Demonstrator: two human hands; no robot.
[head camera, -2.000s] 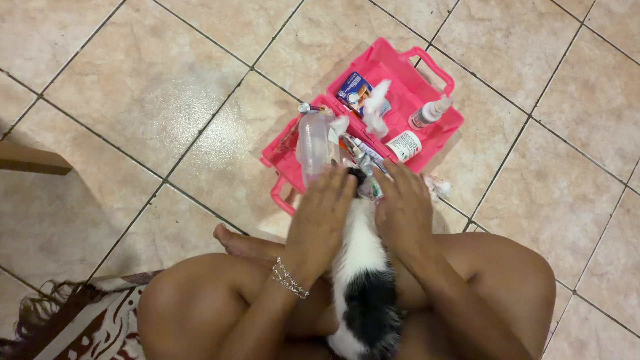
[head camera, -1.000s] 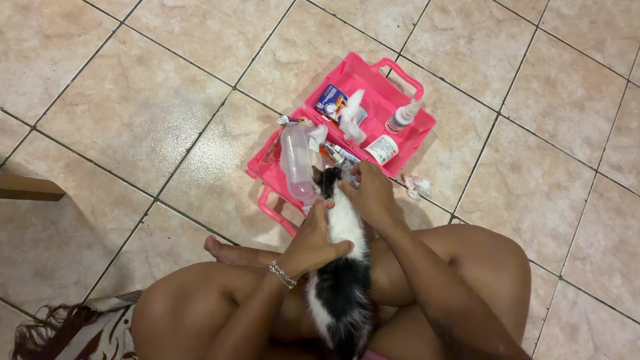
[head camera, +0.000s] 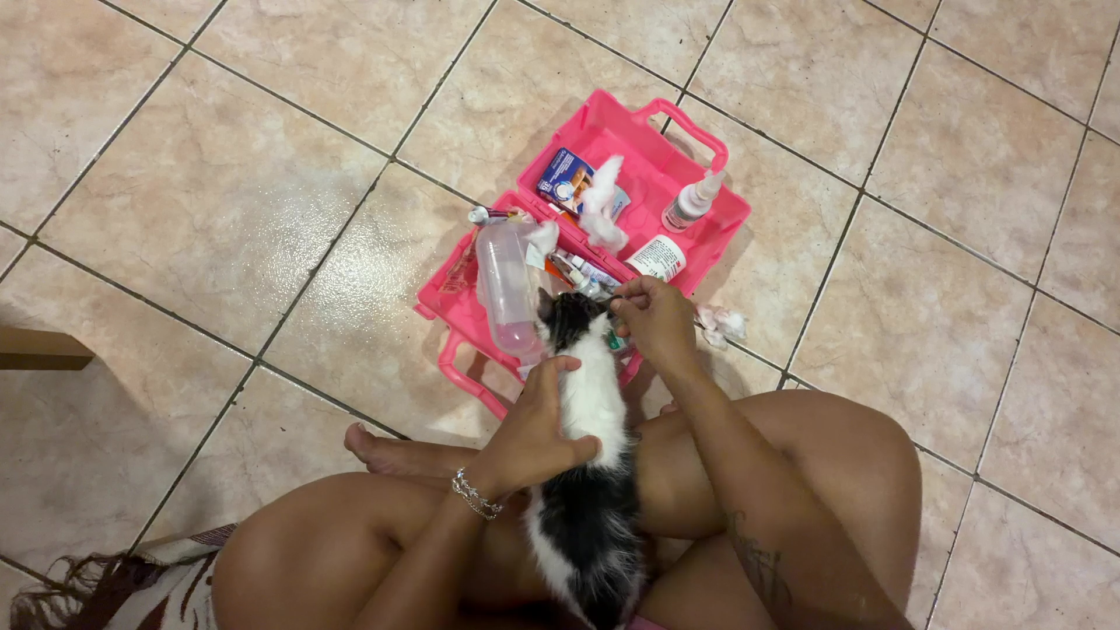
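A black and white kitten (head camera: 595, 394) lies lengthwise between my crossed legs, its head toward an open pink plastic case (head camera: 722, 232). My left hand (head camera: 542, 429) is around the kitten's shoulders and upper back, thumb across the back. At the right side of its head, my right hand (head camera: 652, 319) pinches an ear between thumb and fingers. The case holds a clear plastic bottle with pink liquid (head camera: 507, 289), a white spray bottle (head camera: 691, 203), a white labelled container (head camera: 658, 258), a blue box (head camera: 564, 178), cotton (head camera: 602, 206) and several tubes.
Used-looking cotton (head camera: 722, 325) lies on the tiled floor (head camera: 954, 289) right of the case. A wooden furniture leg (head camera: 44, 348) stands at the far left. A patterned cloth (head camera: 166, 586) with fringe lies by my left knee. A wet-looking shine shows on the tiles left of the case.
Two seconds ago both hands were at the kitten's head. My left hand has moved back onto its shoulders and upper back, while my right fingers have closed at the right side of the head.
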